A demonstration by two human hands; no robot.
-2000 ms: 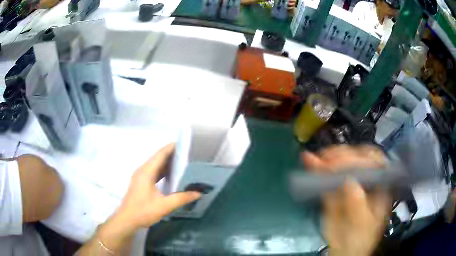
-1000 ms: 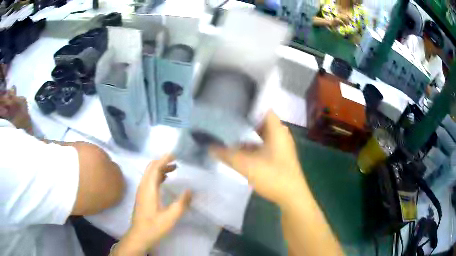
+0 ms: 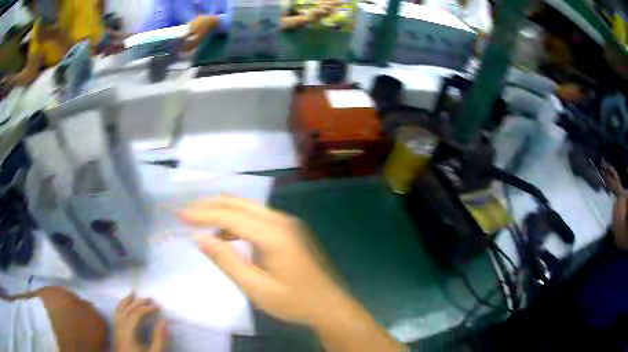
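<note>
Tall pale cartons (image 3: 106,206) with fan pictures and raised white flaps stand side by side at the left, blurred. My right hand (image 3: 265,258) is blurred over white sheets (image 3: 206,289) in the middle, fingers spread, with nothing seen in it and not touching the cartons. My left hand (image 3: 140,323) is small, blurred and cut off by the bottom edge, below the cartons. A dark grey patch shows between its thumb and fingers; I cannot tell if it is a held thing.
A reddish-brown box (image 3: 341,130) stands behind the green bench top (image 3: 344,240). A yellow container (image 3: 407,161), a black station (image 3: 447,213) and loose cables are right of it. A green post (image 3: 490,82) rises behind. A neighbour's bent arm (image 3: 72,323) is at lower left. People sit across the bench.
The carton that my right hand held up a second ago is out of it, and that hand is open. The left hand is lower, at the picture's edge. The view has shifted.
</note>
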